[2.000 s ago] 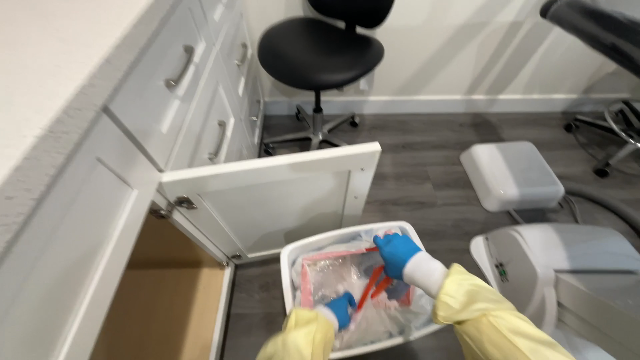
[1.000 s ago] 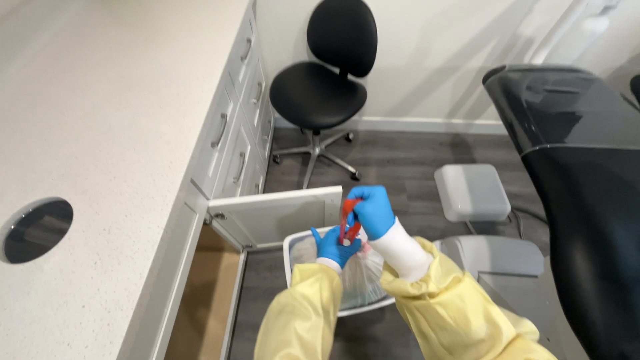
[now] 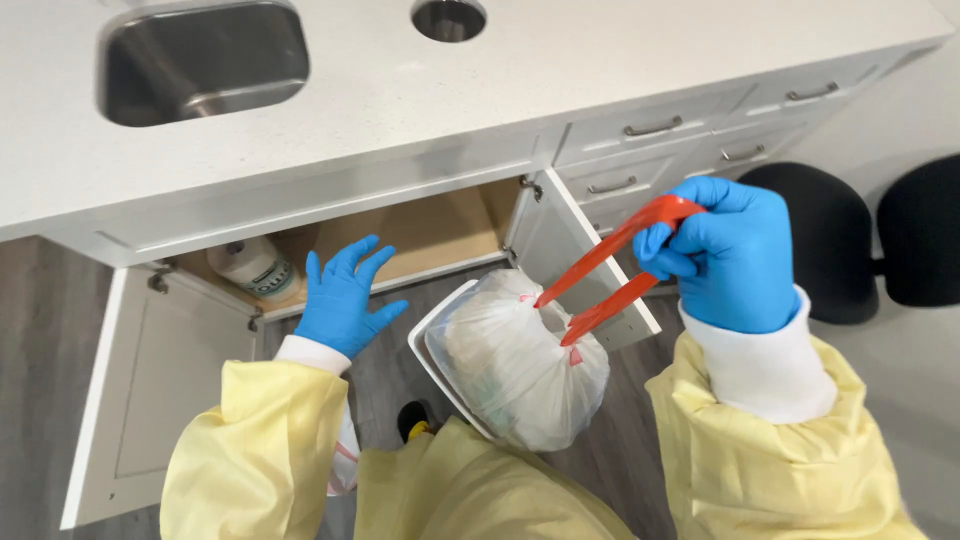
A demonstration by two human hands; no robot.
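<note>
My right hand [image 3: 720, 255], in a blue glove, grips the red drawstring [image 3: 607, 247] of a white plastic garbage bag [image 3: 525, 367]. The bag is full and gathered at its neck, and hangs at or just over a white waste bin [image 3: 442, 375]; whether it still touches the bin I cannot tell. My left hand [image 3: 345, 300], also gloved in blue, is empty with its fingers spread, left of the bag and in front of the cabinet opening.
Two cabinet doors [image 3: 172, 375] [image 3: 570, 247] stand open under the countertop [image 3: 360, 90]. A bottle [image 3: 255, 266] is inside the cabinet. A black chair [image 3: 817, 240] is at the right. A white bag with red [image 3: 345, 457] lies low, near my shoe [image 3: 414, 420].
The bag was open in the bin two seconds ago; now its neck is drawn together and it is lifted by the drawstring. My left hand has let go. The view has swung toward the sink.
</note>
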